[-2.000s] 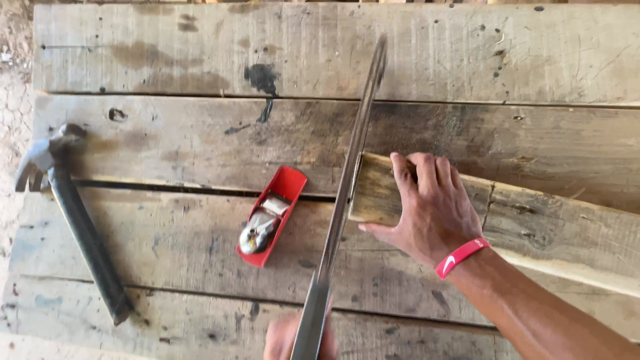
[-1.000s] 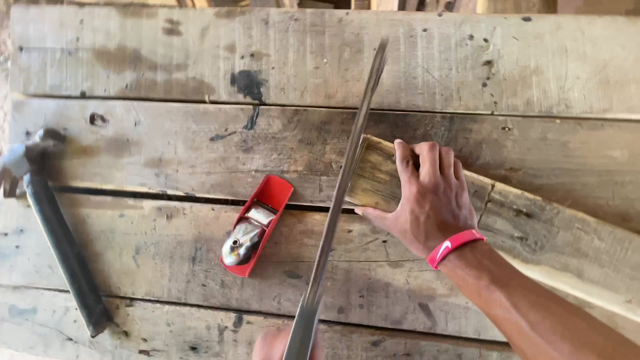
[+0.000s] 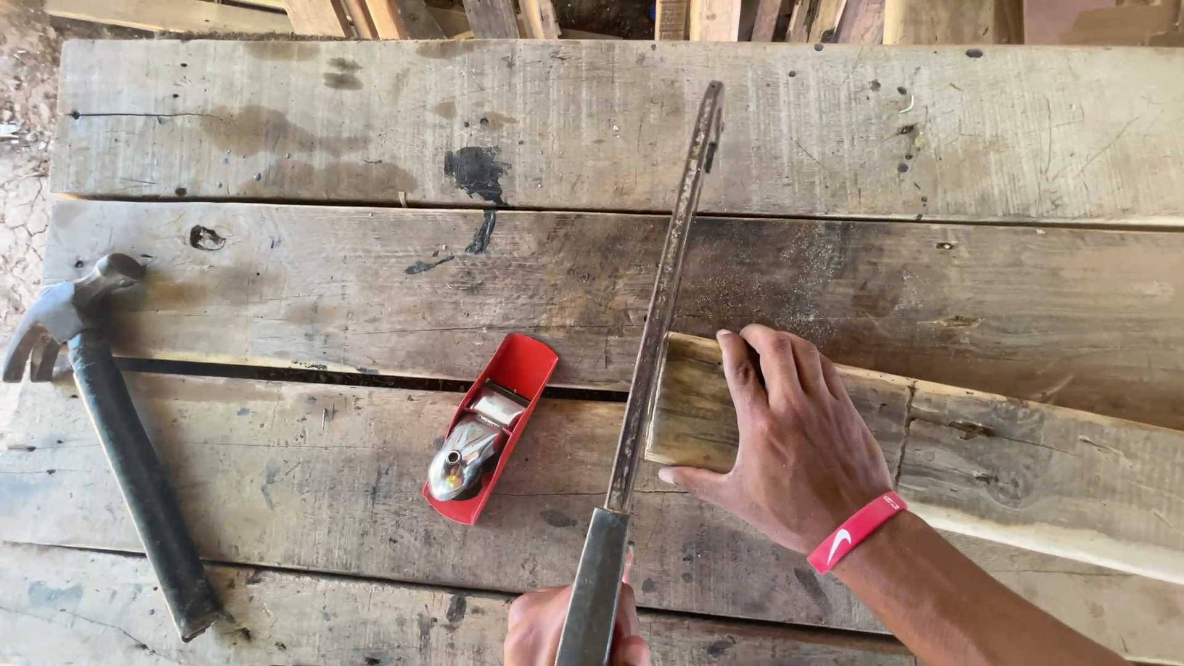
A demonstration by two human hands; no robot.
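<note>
My left hand (image 3: pixel 578 629), at the bottom edge and partly out of view, is closed on the handle of a hacksaw (image 3: pixel 652 370). The saw's metal frame is seen from above, pointing away, beside the left end of a wooden board (image 3: pixel 999 453); its blade is hidden below the frame. Palm down on that board, close to its end, rests my right hand (image 3: pixel 805 435), thumb over the near edge and fingers at the far edge. A dark line crosses the board right of this hand. A red block plane (image 3: pixel 490 430) lies left of the saw.
A claw hammer (image 3: pixel 134 444) lies at the left on the plank table (image 3: pixel 305 287), which has dark gaps between its planks. Fine sawdust (image 3: pixel 814 268) is scattered beyond my right hand. Wood offcuts (image 3: pixel 721 18) stand past the far edge.
The hacksaw, in my left hand throughout, now reaches farther forward past the board's end than a second ago. My right hand has kept its place on the board. The view has shifted somewhat.
</note>
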